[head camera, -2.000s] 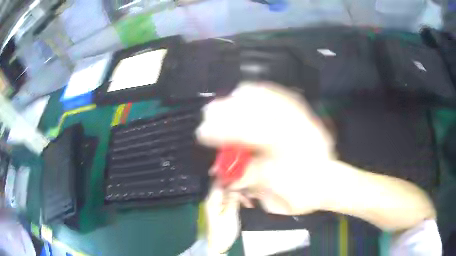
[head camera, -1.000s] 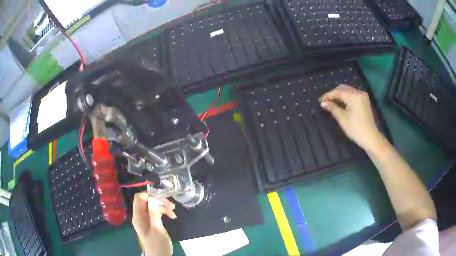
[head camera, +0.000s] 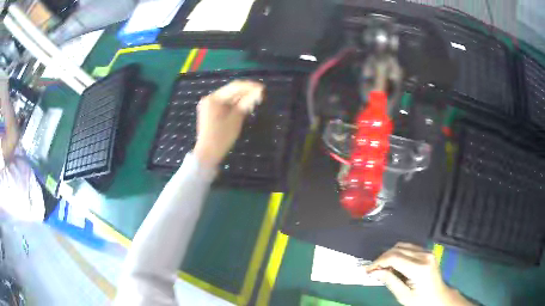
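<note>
The test fixture's red ribbed toggle clamp handle points toward me over the clear plate. No hand is on it. My left hand is over the left component tray, fingertips pinched together near its back edge. Whether a small part is between them cannot be told. My right hand is low, in front of the fixture, its fingertips pinched at the right end of the white paper slip. Anything held there is too small to tell.
Another component tray lies right of the fixture. More black trays stand at the back right. A tilted tray stack is at the left. A pale sheet lies at the back. Another person's sleeve shows at the far left.
My left hand has moved from the fixture's front to the left tray. My right hand has left the right tray for the paper slip. The view has swung left.
</note>
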